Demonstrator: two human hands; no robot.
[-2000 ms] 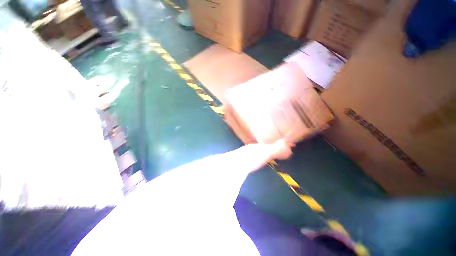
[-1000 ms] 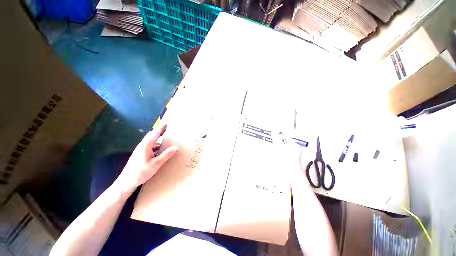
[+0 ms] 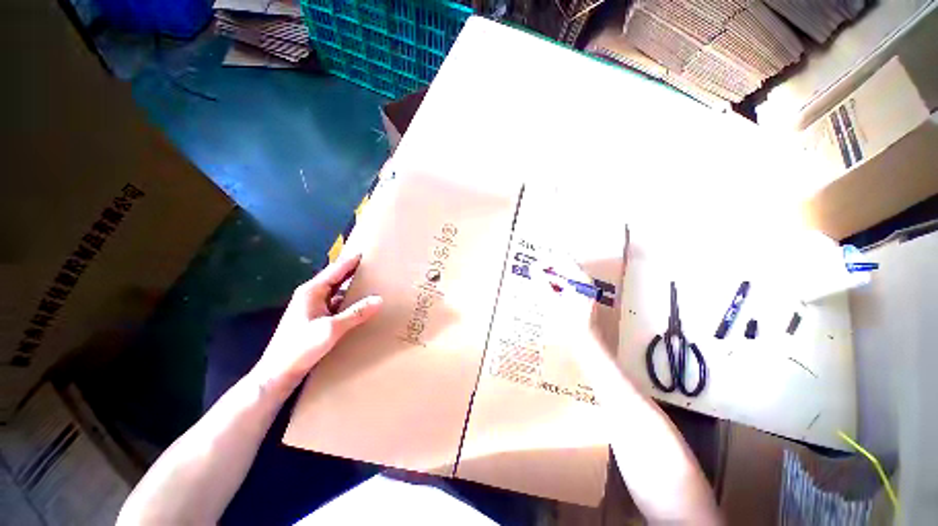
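Note:
A tan flat carton [image 3: 365, 401] with a centre crease lies across the table's near edge, with a column of lettering on its left panel and small dark print on its right panel. My left hand [image 3: 331, 310] rests on its left edge, thumb and forefinger apart. My right hand [image 3: 578, 321], overexposed, is over the right panel with a dark-blue and white marker pen [image 3: 584, 288] in its fingers. The pen's tip is near the upper print; contact cannot be told.
Black-handled scissors [image 3: 676, 360], a spare marker [image 3: 733, 309] and small black pieces lie right on the white table [image 3: 766, 385]. A small open carton [image 3: 864, 144] is at far right. A green crate [image 3: 386, 41] stands beyond; a large carton [image 3: 113, 205] stands left.
A second ago both hands were at a carton with two dark bars; different print now shows. Two seconds ago the view faced the floor, with one hand at a flat carton.

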